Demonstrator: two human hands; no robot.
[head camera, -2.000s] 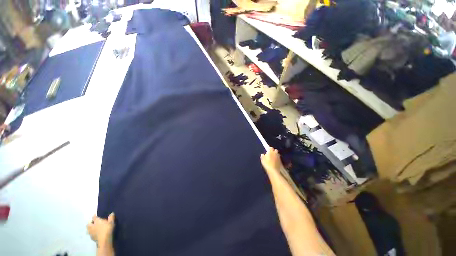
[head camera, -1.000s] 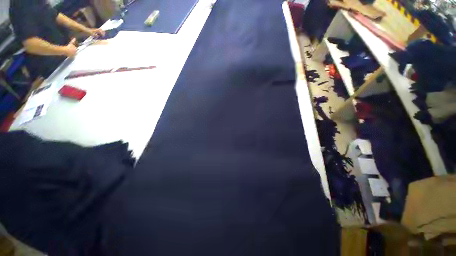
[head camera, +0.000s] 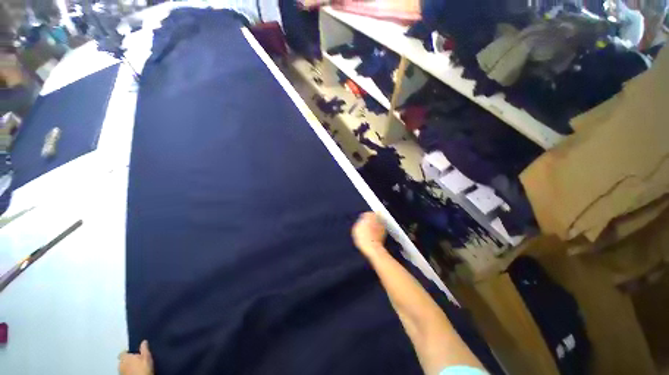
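Note:
A long dark navy fabric length (head camera: 213, 168) lies along the white cutting table, flat at the middle and rippled near me. Its far end is crumpled. My left hand (head camera: 137, 360) is at the fabric's left edge at the bottom of the picture, partly cut off, with its fingers closed on the edge. My right hand (head camera: 369, 233) is closed on the fabric near its right edge, beside the table's pale rim (head camera: 334, 150). The fingertips of my right hand are blurred.
A dark navy block of plies (head camera: 66, 121) with a small pale object (head camera: 50, 142) on it lies far left. A thin ruler (head camera: 40, 253) and a red object (head camera: 3, 333) lie at left. Shelves (head camera: 440, 73) with scraps and brown card (head camera: 609, 168) stand at right.
Both hands were out of view one second ago and now hold the fabric. The dark pile at near left is out of view. Ripples have appeared in the near fabric.

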